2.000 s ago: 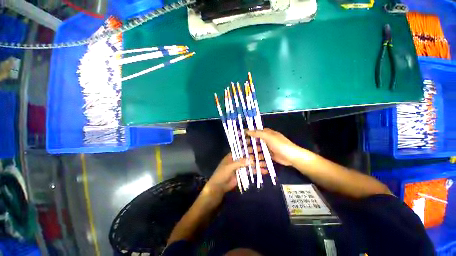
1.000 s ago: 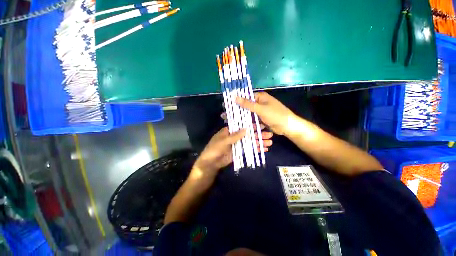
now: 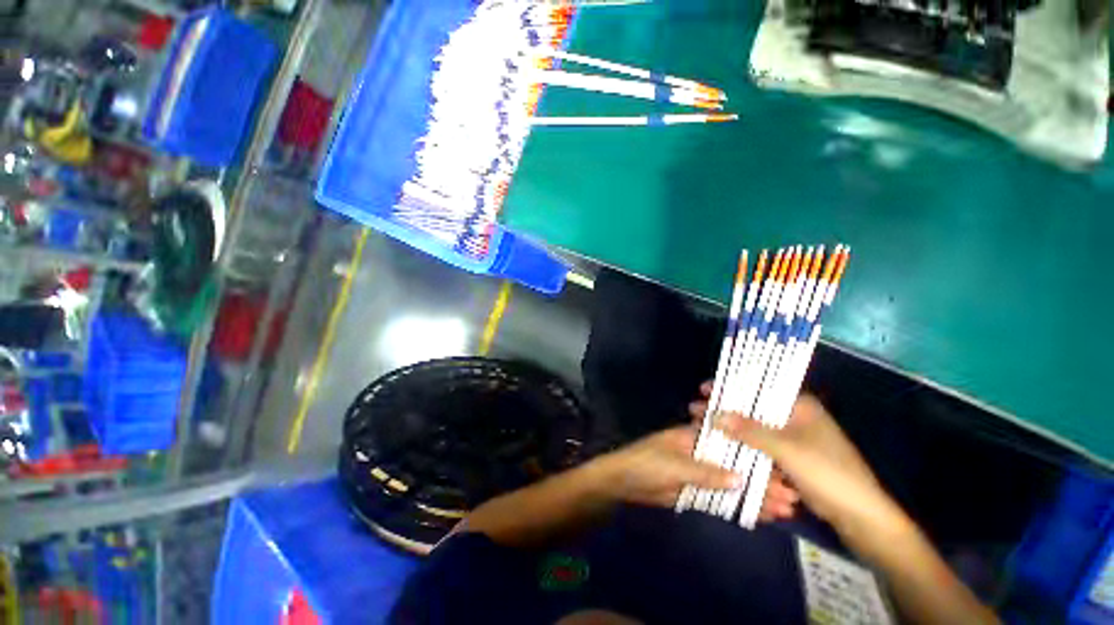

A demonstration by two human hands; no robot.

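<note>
A flat fan of several white wire leads (image 3: 764, 366) is held above my lap, in front of the green bench's near edge. Their orange tips point up and away over the bench; a blue band sits below each tip. My left hand (image 3: 666, 466) holds the lower part from the left. My right hand (image 3: 800, 446) holds them from the right, its thumb across the front. Some fingers are hidden behind the leads. A few loose leads (image 3: 635, 88) lie at the bench's left side, orange ends inward.
A blue bin (image 3: 367, 147) heaped with white leads stands left of the green bench (image 3: 928, 293). A black mechanism on a pale base (image 3: 1051, 110) is at the far edge. A round black slotted object (image 3: 458, 433) is by my knees. Blue bins and shelves are further left.
The view has swung left, so bench and hands appear further right. The leads are still in both hands, with their orange tips now slightly fanned and tilted to the right.
</note>
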